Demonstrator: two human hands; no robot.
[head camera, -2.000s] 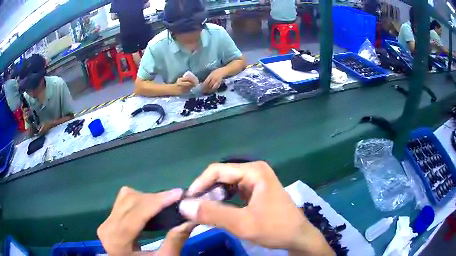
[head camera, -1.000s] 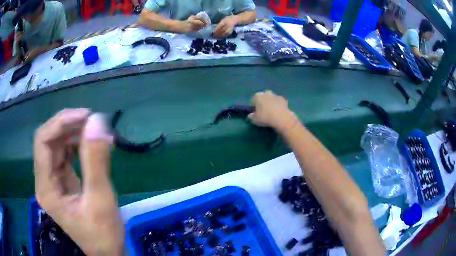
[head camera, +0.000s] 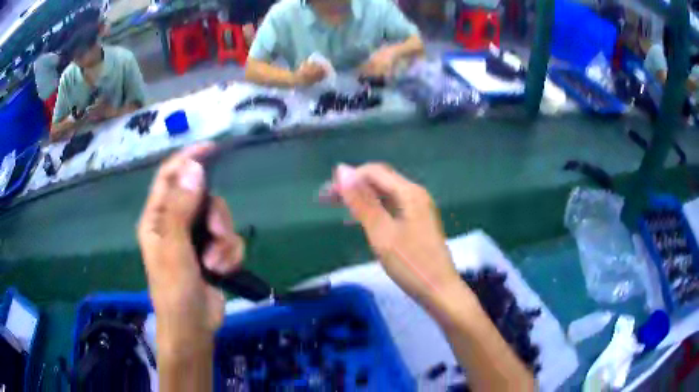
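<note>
My left hand (head camera: 188, 222) holds a black curved headband (head camera: 245, 285) upright at its upper part; the band's lower end curves right over the blue parts tray (head camera: 391, 344). My right hand (head camera: 341, 187) is raised to the right of the band, apart from it. Its thumb and fingertips are close together and blurred, so I cannot tell whether a small piece is between them. Loose small black pieces (head camera: 306, 344) lie in the tray. More black pieces (head camera: 498, 306) are heaped on the white sheet (head camera: 467, 249), partly behind my right forearm.
A second blue tray (head camera: 86, 306) with black bands is at the left. The green conveyor (head camera: 460, 164) runs across, with black bands at its right. A clear plastic bag (head camera: 602, 245), white bottle (head camera: 589, 325), white cloth (head camera: 613, 356) and blue cup (head camera: 654, 329) lie right. People sit opposite.
My right hand has left the band on the conveyor and come back towards me. My left hand, empty a second ago, now holds a headband. The view has tilted up slightly.
</note>
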